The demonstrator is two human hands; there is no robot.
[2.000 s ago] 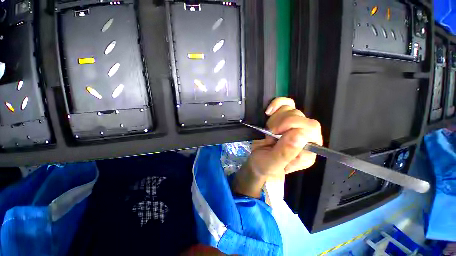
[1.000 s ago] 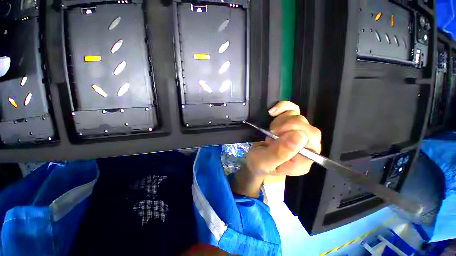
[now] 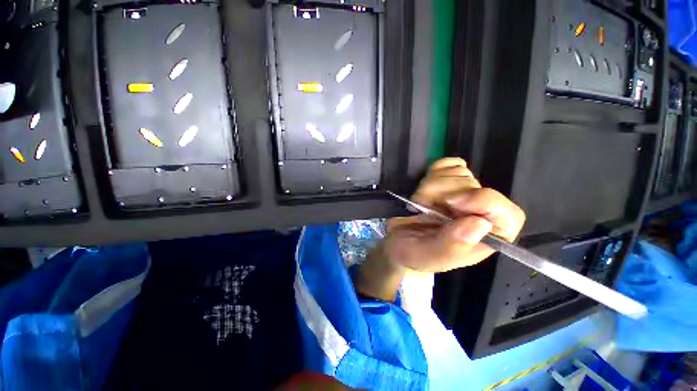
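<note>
My right hand (image 3: 455, 221) is closed around long silver tweezers (image 3: 565, 284). The pointed tip is over the tray rim, just right of the lower right corner of a black phone body (image 3: 325, 114). The broad end points down and right. This phone body lies in a pocket of the black tray (image 3: 252, 218), with orange and white slanted marks on its flat area. A second phone body (image 3: 164, 111) lies to its left, and a third (image 3: 34, 153) is cut off at the left edge. My left hand is not recognisable in view.
A second black tray (image 3: 489, 336) stands at the right, holding phone bodies. A green mat strip (image 3: 441, 84) shows between the trays. A small pale shape (image 3: 6, 97) at the left edge is unclear. Blue cloth (image 3: 657, 305) shows beyond the right tray.
The tweezers' tip has moved from the phone body's lower right corner slightly right onto the tray rim. My right hand has shifted right and turned. A dark rounded shape at lower right is gone.
</note>
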